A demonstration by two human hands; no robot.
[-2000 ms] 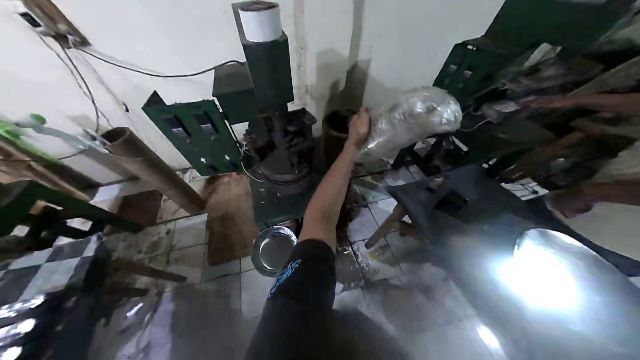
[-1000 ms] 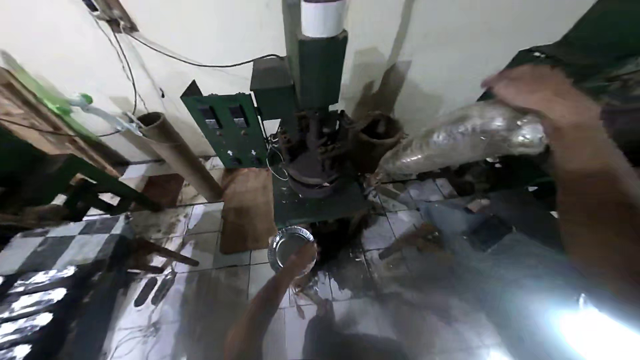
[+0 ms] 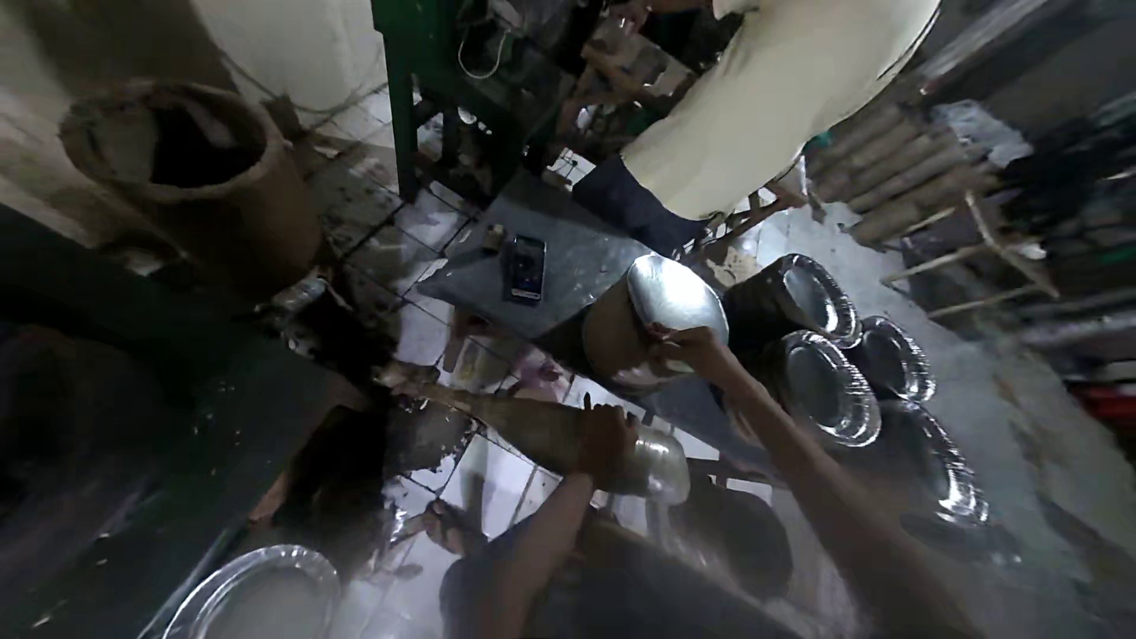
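Note:
My left hand (image 3: 608, 439) is closed around a long bundle in clear plastic (image 3: 541, 430), which lies slantwise over the tiled floor, its rounded end at the right. My right hand (image 3: 701, 351) touches the near edge of a round stack of shiny metal discs (image 3: 679, 297) on the dark bench; its fingertips rest at the rim, and how firmly they grip does not show. Close by on the right stand several stacks of crimped foil plates (image 3: 821, 386). Another round foil plate (image 3: 271, 599) is at the lower left, beside the dark machine surface.
A phone (image 3: 528, 266) lies on the dark bench (image 3: 577, 231). Beyond it is a person in a pale shirt (image 3: 754, 115). A thick open tube (image 3: 195, 186) stands at the upper left, and a green metal stand (image 3: 399, 106) is behind the bench.
My left hand has gone from the foil plate to the plastic bundle. My right hand has left the bundle and is at the disc stack. The view has swung right.

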